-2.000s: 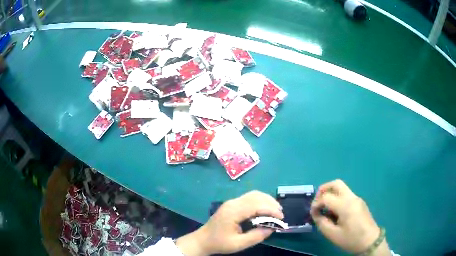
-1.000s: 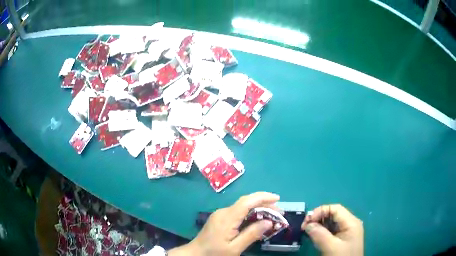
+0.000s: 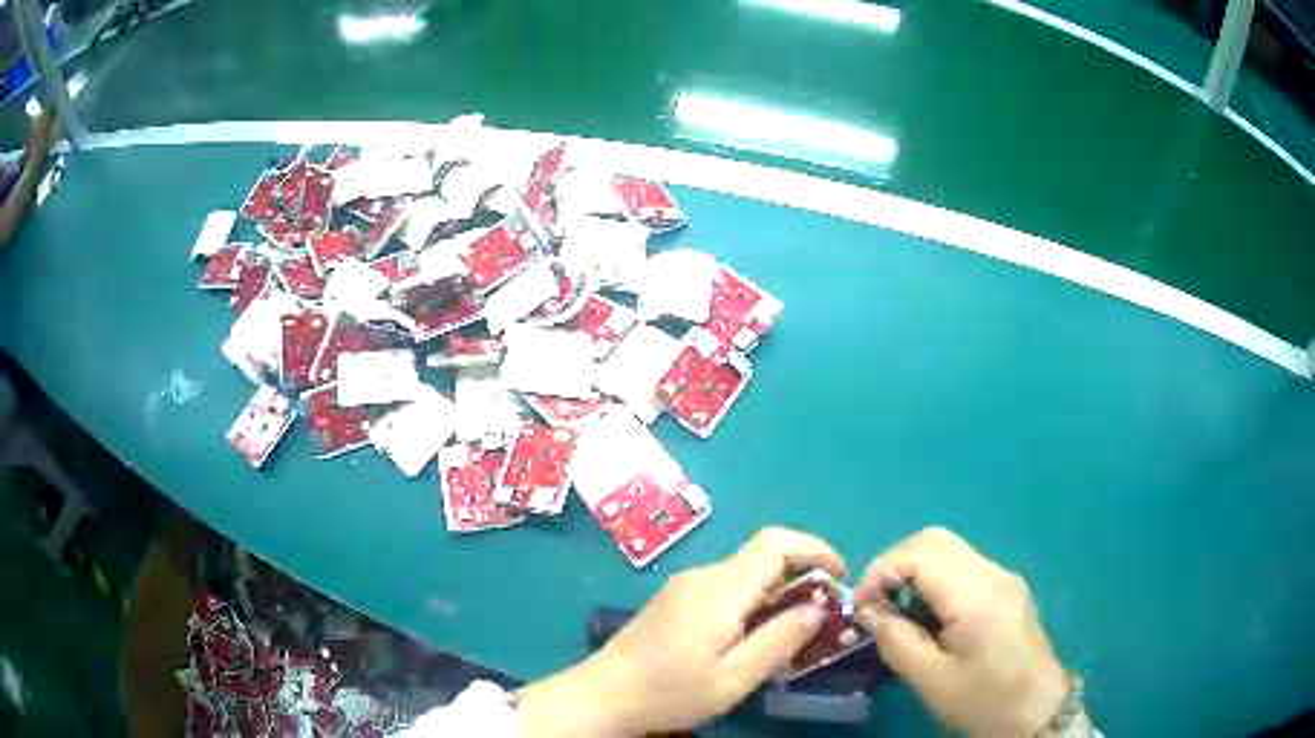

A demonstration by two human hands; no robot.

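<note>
My left hand (image 3: 707, 627) holds a red circuit board (image 3: 825, 634) between thumb and fingers, over the black handled unit (image 3: 818, 705) at the bench's near edge. Both hands hide most of the unit. Its dark handle end shows left of my left hand, and a grey edge shows below the board. My right hand (image 3: 959, 627) is at the board's right edge, fingertips pinched together close to my left fingers. What they pinch is too small to tell. A small dark green spot shows between the right fingers.
A loose pile of red and white boards (image 3: 548, 361) lies on the green bench, left of centre. A brown carton (image 3: 156, 634) full of boards is below the bench edge. The conveyor's white rail (image 3: 923, 216) runs behind. Another person's arm (image 3: 26, 180) shows at the far left.
The left hand has turned the board flatter over the unit, covering its dark inside. The right hand has moved left from the unit's right side to the board's edge.
</note>
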